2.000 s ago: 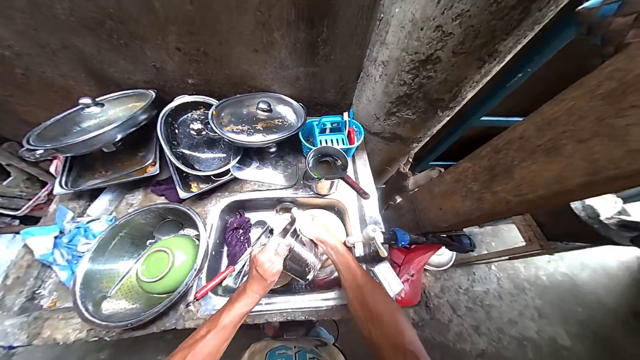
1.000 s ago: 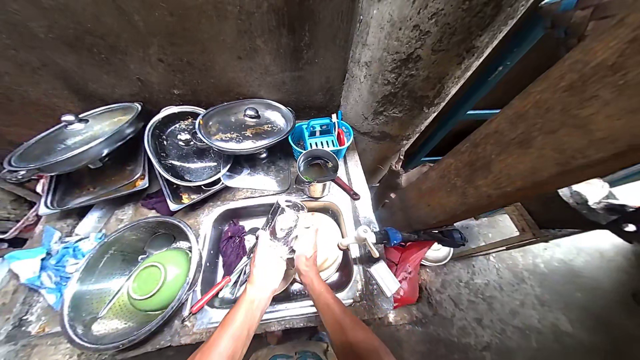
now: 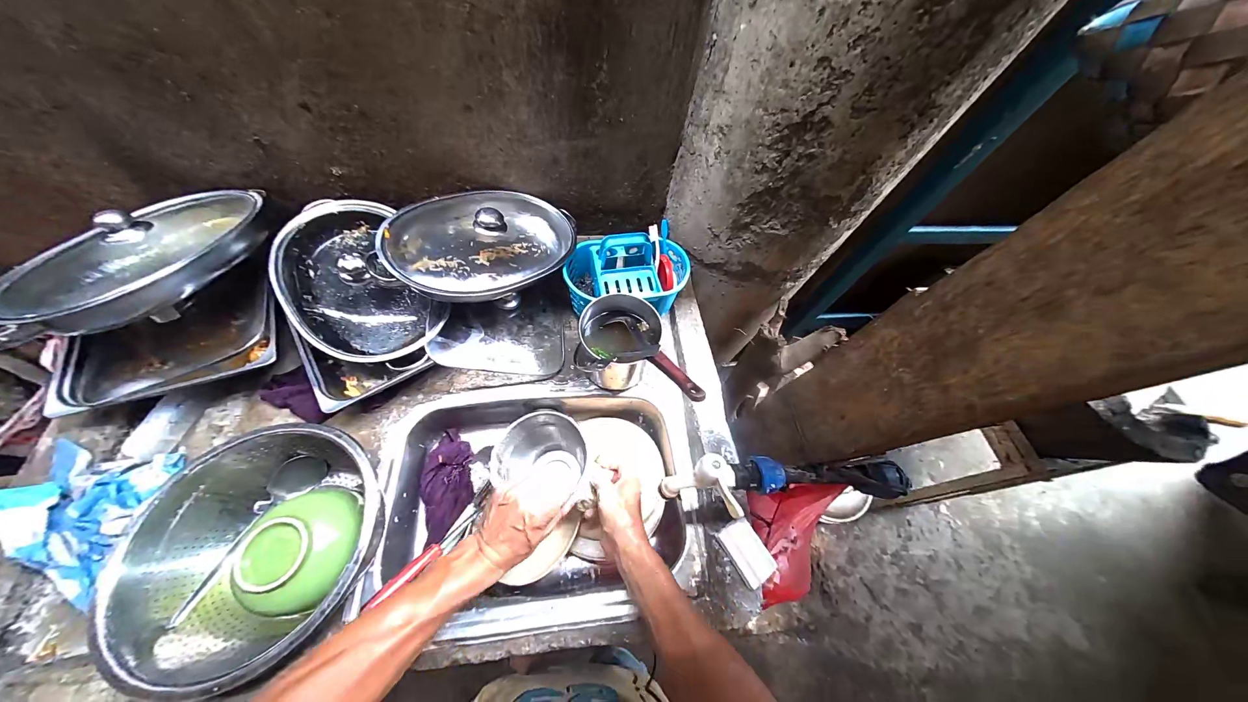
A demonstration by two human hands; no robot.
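My left hand grips a shiny round metal vessel, tilted so that its inside faces me, over the steel sink. My right hand is close to its right side with the fingers curled; whether it holds something cannot be told. Pale plates lie in the sink beneath and beside both hands. A purple cloth rests at the sink's left side, near a red-handled utensil that leans over the rim. The white faucet stands on the right.
Left of the sink, a steel colander holds a green bowl and a ladle. Behind are glass-lidded pans, steel trays, a saucepan and a blue basket. A red plastic bag hangs at the right.
The metal vessel has turned in my hands, so its inside now shows toward me. Both hands remain over the sink.
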